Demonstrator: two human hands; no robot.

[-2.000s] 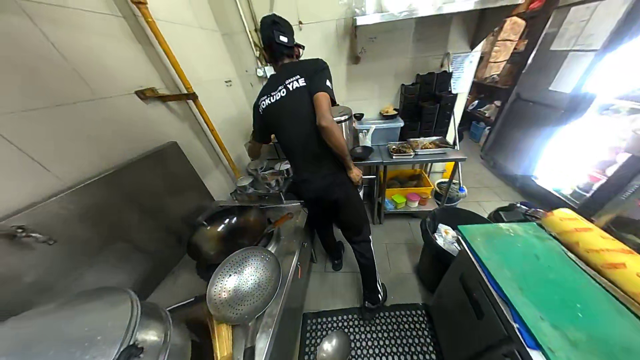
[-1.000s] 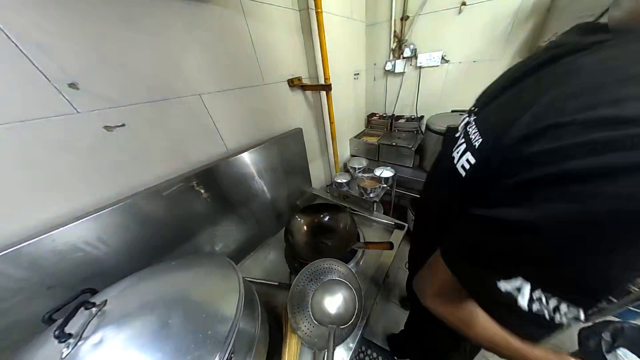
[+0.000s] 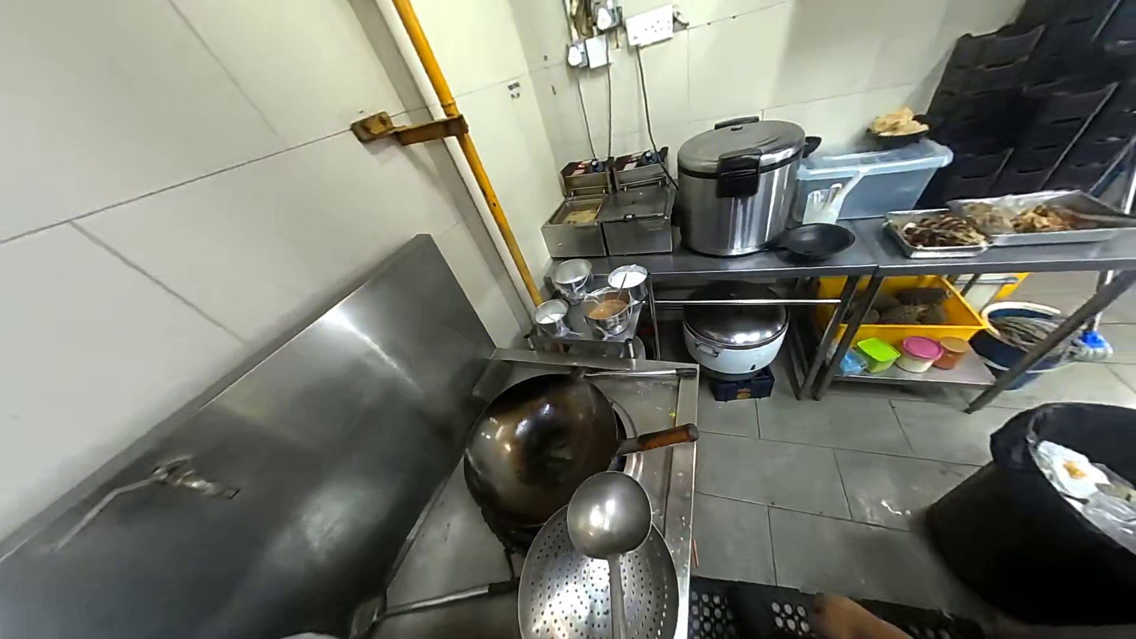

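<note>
Neither my left hand nor my right hand can be made out. A steel ladle (image 3: 609, 515) appears over a perforated metal strainer (image 3: 586, 577); its handle runs out of the bottom edge, so whatever holds it is hidden. Beyond them a dark wok (image 3: 541, 448) with a wooden handle (image 3: 658, 439) sits tilted on the steel stove (image 3: 657, 404). At the bottom edge, right of the stove, a bit of bare skin (image 3: 856, 617) shows beside something dark; whose it is I cannot tell.
Metal seasoning pots (image 3: 608, 311) stand behind the stove. A large rice cooker (image 3: 741, 191), a small black pan (image 3: 816, 240) and food trays (image 3: 936, 233) rest on steel tables. A black bin (image 3: 1029, 524) stands at right, with a perforated floor mat (image 3: 790, 612) below.
The co-worker in the black shirt, at the far tables and then close on the right, no longer shows there. The ladle, earlier over the floor mat, now appears over the strainer. The view has swung.
</note>
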